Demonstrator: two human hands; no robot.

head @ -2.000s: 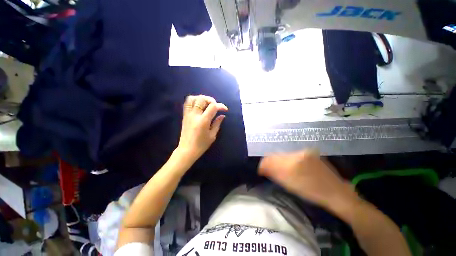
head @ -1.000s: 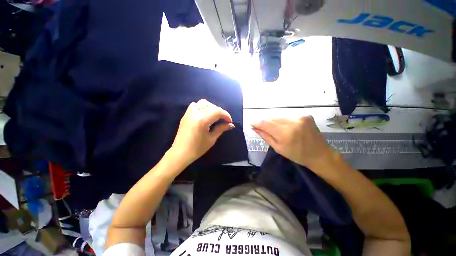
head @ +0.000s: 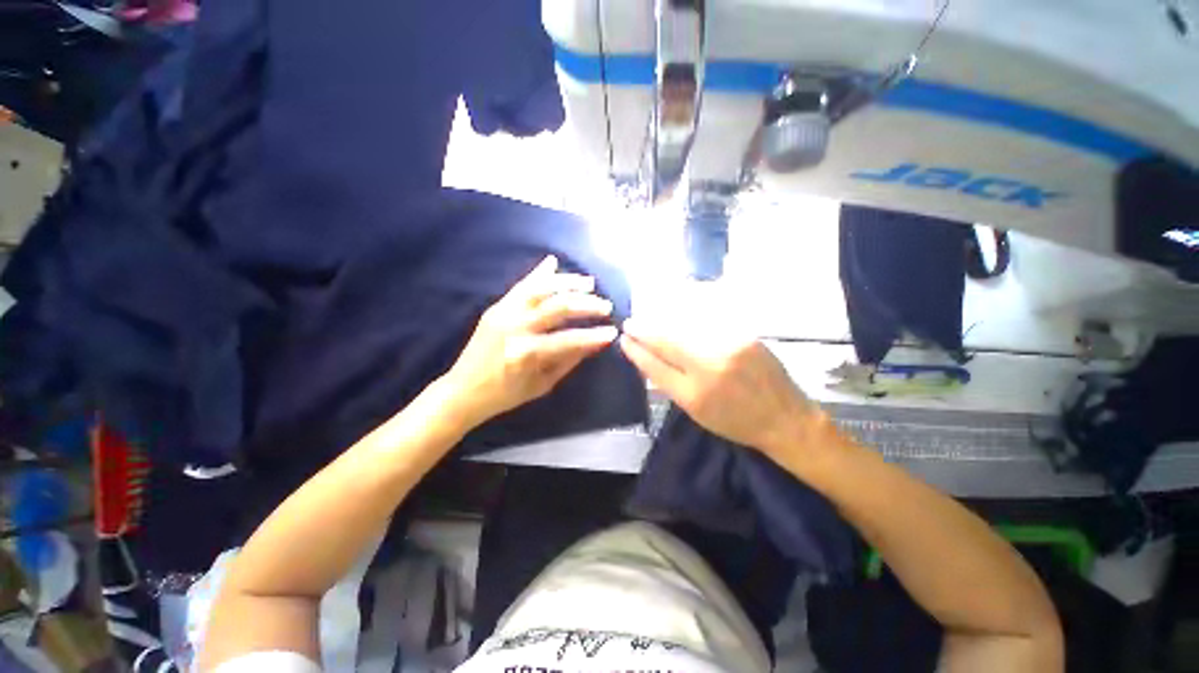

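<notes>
A large dark navy cloth (head: 355,302) lies left of the needle area, its right edge near the bright glare below the white JACK sewing machine head (head: 842,158). My left hand (head: 533,345) lies on the cloth near that edge, fingertips at the edge. My right hand (head: 717,388) meets it there, thumb and fingers pinching the cloth edge. A second navy piece (head: 736,487) hangs below my right hand over the table's front edge. The presser foot and needle are lost in glare. A grey ribbed cylinder (head: 707,243) stands beside them.
A dark scrap (head: 905,283) with a black loop (head: 986,250) lies right of the needle, yellow-green and blue snips (head: 901,380) below it. A ruler strip (head: 920,440) runs along the front. Dark threads or cloth lie at far right. A red basket (head: 118,480) is at lower left, a green rim (head: 1052,536) at lower right.
My right hand has come in from the lower right to meet my left hand at the cloth edge. A navy piece now hangs below it. The view has shifted, showing more of the machine head.
</notes>
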